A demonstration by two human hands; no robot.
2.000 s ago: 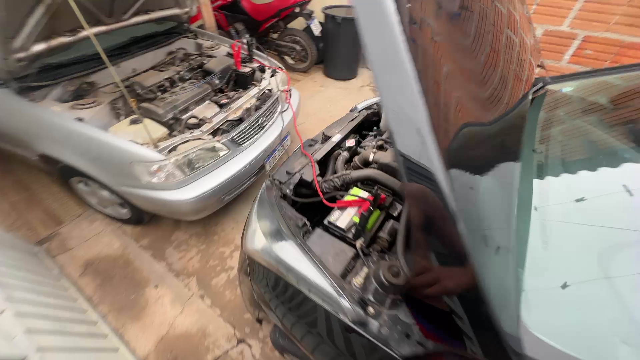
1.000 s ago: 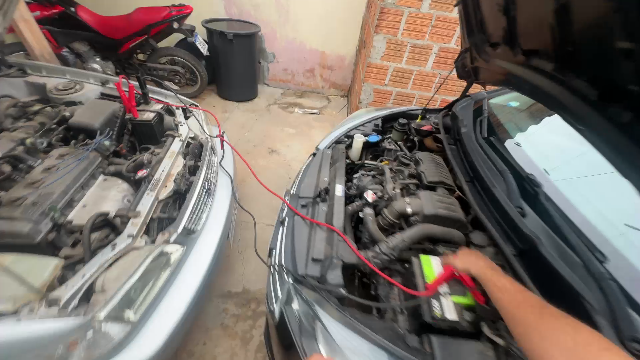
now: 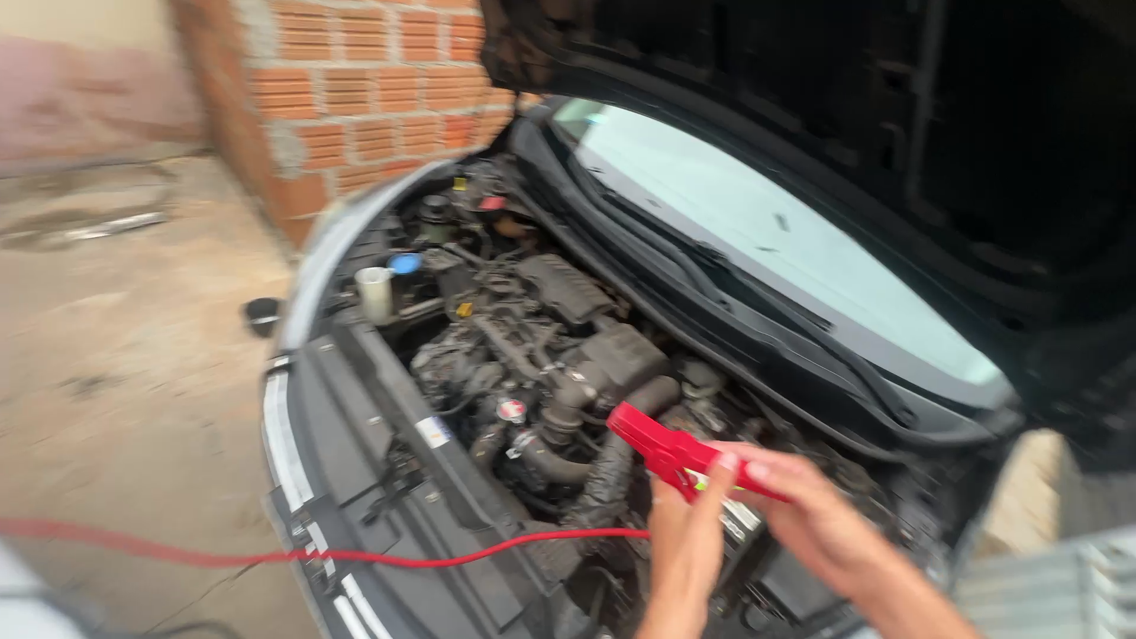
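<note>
Both my hands are on a red jumper cable clamp point(image 3: 661, 444) held above the engine bay. My left hand point(image 3: 688, 532) grips it from below, near where the red cable point(image 3: 444, 562) runs off to the left. My right hand point(image 3: 812, 515) holds the clamp's rear end from the right. Under the hands, the car battery point(image 3: 741, 524) is mostly hidden. The clamp's jaws point up and left, off the battery. Beside it lie the ribbed air intake hose point(image 3: 612, 479) and the engine point(image 3: 568, 355).
The raised hood point(image 3: 799, 115) hangs over the windshield point(image 3: 763, 231). A brick wall point(image 3: 382, 98) stands behind the car. A blue reservoir cap point(image 3: 406, 264) and a red-marked cap point(image 3: 511, 410) show in the bay. Concrete floor point(image 3: 133, 355) lies to the left.
The red clamp was at the battery one second ago with one hand on it; now both hands hold it raised. The view has swung right, and the silver car's engine is out of sight.
</note>
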